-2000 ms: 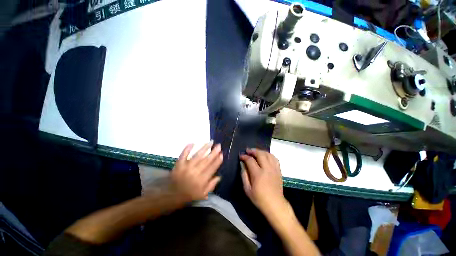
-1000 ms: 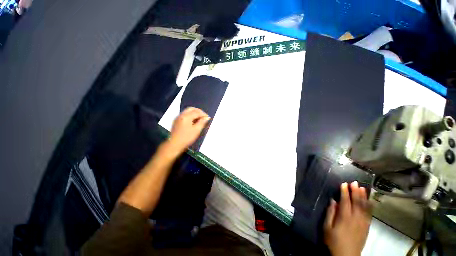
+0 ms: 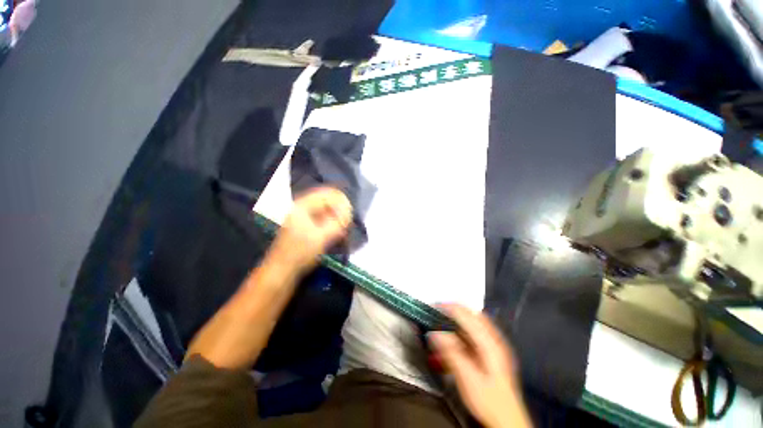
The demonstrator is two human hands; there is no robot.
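A dark half-moon cut piece [image 3: 322,159] lies at the left of the white tabletop, its surface now rumpled. My left hand [image 3: 320,219] is on its lower part with fingers curled, pinching the cloth; the hand is blurred. A large dark garment panel [image 3: 548,142] runs down the tabletop and under the sewing machine head [image 3: 661,217]. A smaller dark piece [image 3: 531,284] lies on the panel beside the needle area. My right hand [image 3: 477,355] is blurred at the table's front edge, left of the panel; whether it holds anything is unclear.
Scissors [image 3: 703,389] with orange-yellow and dark green handles lie at lower right. The green table edging [image 3: 385,292] runs along the front. A blue tray [image 3: 535,29] stands behind. Dark cloth [image 3: 201,184] is heaped beyond the table's left edge.
The view has swung left since the first frame. My left hand left the panel for the half-moon piece, which is now rumpled. My right hand has moved off the panel to the left.
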